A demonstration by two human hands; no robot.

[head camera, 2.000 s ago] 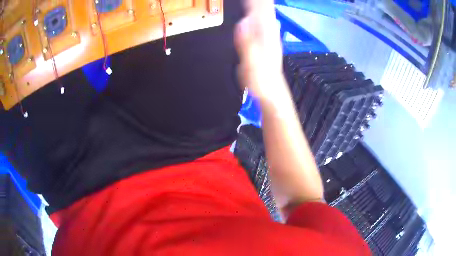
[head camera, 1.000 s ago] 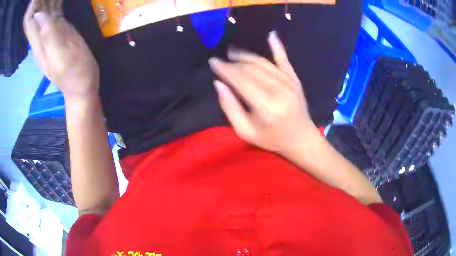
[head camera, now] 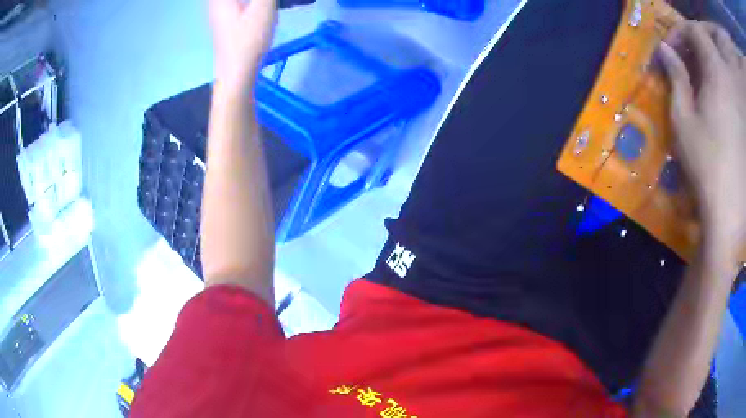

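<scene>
The orange fixture plate (head camera: pixel 601 147) lies over the black-clothed lap at the right, tilted in the picture. Small grey-blue square modules (head camera: pixel 630 142) sit in its pockets. Small white plugs (head camera: pixel 623 233) hang past its near edge on thin wires. My right hand (head camera: pixel 712 122) is over the plate with fingers bent down on it; its fingertips are partly hidden and I cannot tell whether it holds anything. My left hand (head camera: pixel 242 33) is raised at the top edge, blurred and cut off, its fingers out of the picture.
A blue plastic stool (head camera: pixel 319 139) stands left of my leg. A stack of black trays (head camera: pixel 176 180) is beside it, partly behind my left forearm. White boxes (head camera: pixel 53 175) and a wire rack (head camera: pixel 16 106) are at the far left, with a grey box (head camera: pixel 49 314) below.
The view has turned left, so the plate now shows at the right. My right hand has moved from above the lap onto the plate. My left hand has moved away from the plate's left side.
</scene>
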